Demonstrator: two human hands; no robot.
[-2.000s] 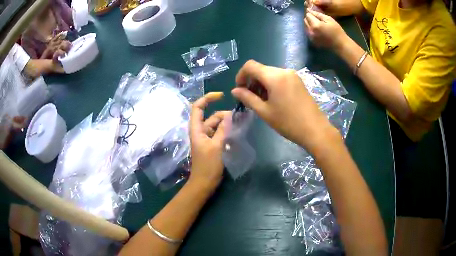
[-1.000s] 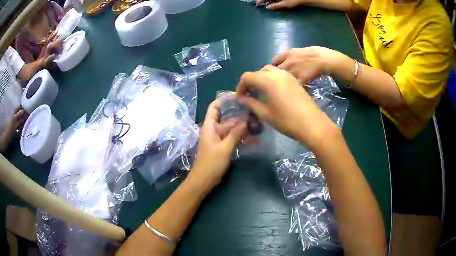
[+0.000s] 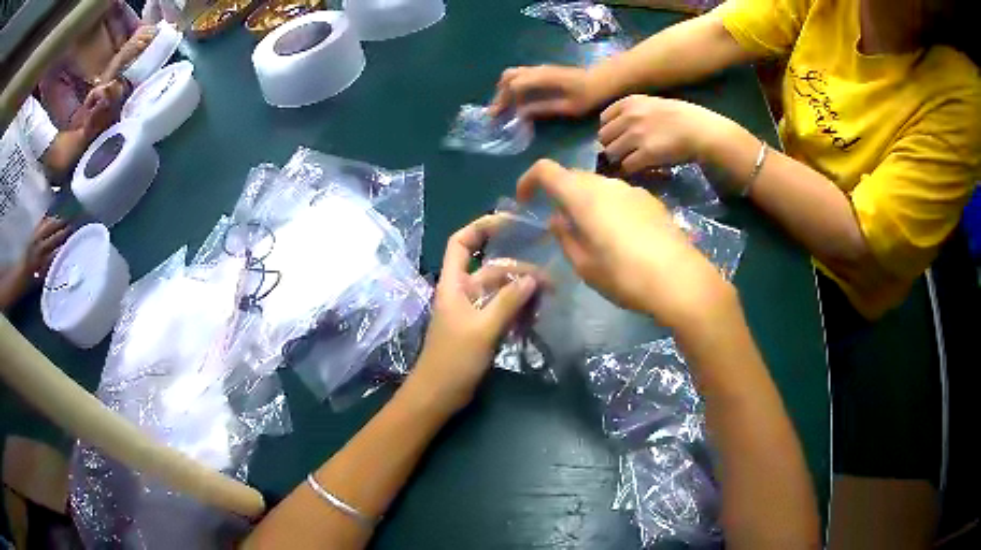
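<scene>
My left hand [image 3: 473,312] holds a small clear zip bag [image 3: 524,349] between thumb and fingers, with something dark in its lower part. My right hand [image 3: 619,242] is at the bag's upper edge, blurred; whether its fingers touch the bag is hard to tell. Filled bags [image 3: 656,408] lie in a loose heap beside my right forearm. Large poly bags [image 3: 323,242] with whitish contents lie left of my left hand, with a black cord loop [image 3: 256,281] on top.
A cream padded tube [image 3: 129,440] crosses at lower left. White round tubs [image 3: 309,59] stand at far left and top. A co-worker in a yellow shirt [image 3: 861,140] reaches in from the right, one hand on a clear bag [image 3: 489,129]. More hands show at upper left.
The bag in my hands now hangs lower, below my left fingers. The co-worker's other hand has reached left to the clear bags beyond my hands. Another round tub at left has moved.
</scene>
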